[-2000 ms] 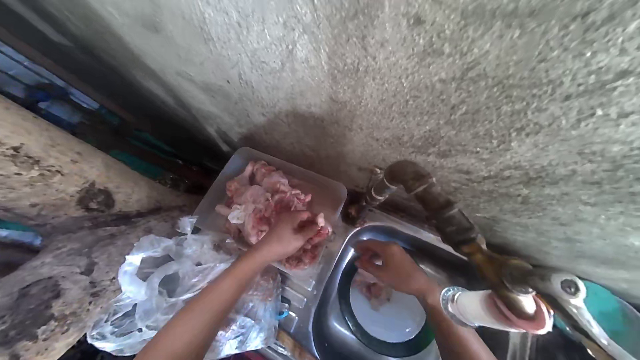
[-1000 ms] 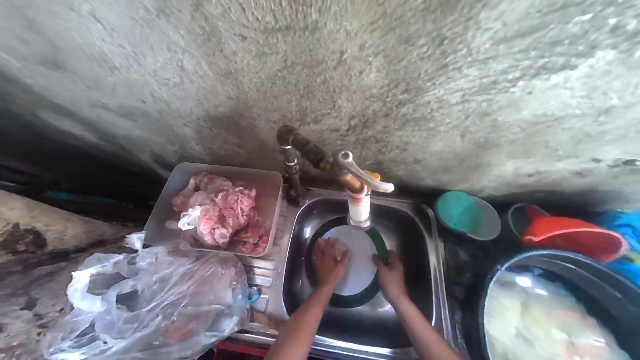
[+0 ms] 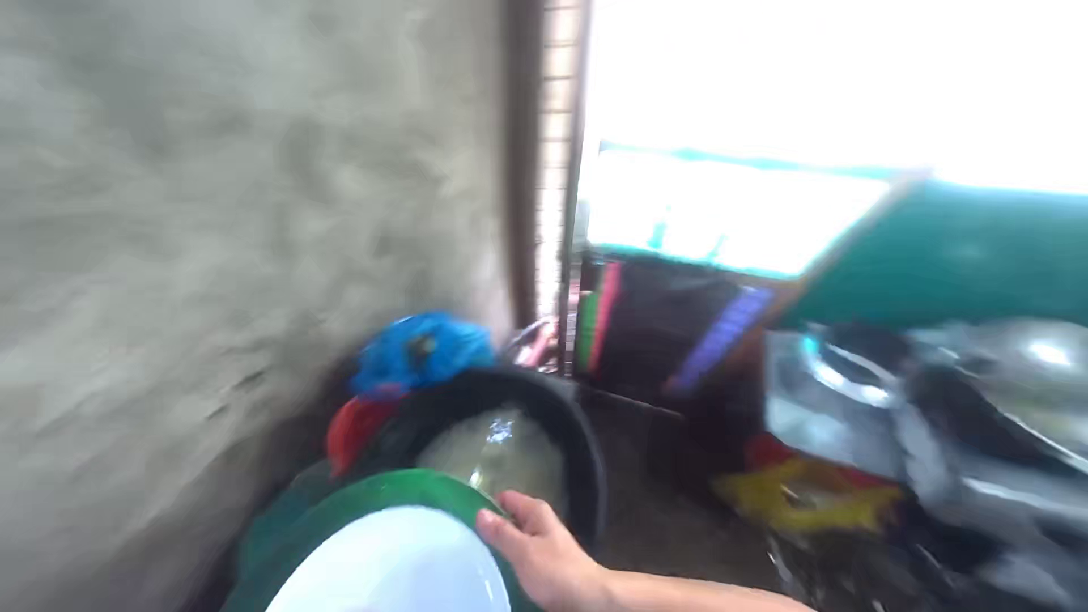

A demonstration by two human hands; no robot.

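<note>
My right hand (image 3: pixel 544 544) grips the right rim of a green-rimmed plate (image 3: pixel 416 484) with a pale white centre, low in the view. The plate hangs in front of a large dark tub (image 3: pixel 591 450) that holds cloudy liquid (image 3: pixel 518 450). My left hand is out of view. The lower part of the plate is cut off by the frame edge, and motion blurs the picture.
A rough concrete wall (image 3: pixel 212 212) runs along the left. Beside the tub are a blue plastic bag (image 3: pixel 425 348) and a red container (image 3: pixel 353 429). Metal cookware (image 3: pixel 1028 365) and a yellow item (image 3: pixel 807 501) lie on the right, below a green panel (image 3: pixel 960 255).
The view has swung far to the right, away from the sink and the box of raw meat. The plate, in the sink a second ago, is now out of it in my right hand.
</note>
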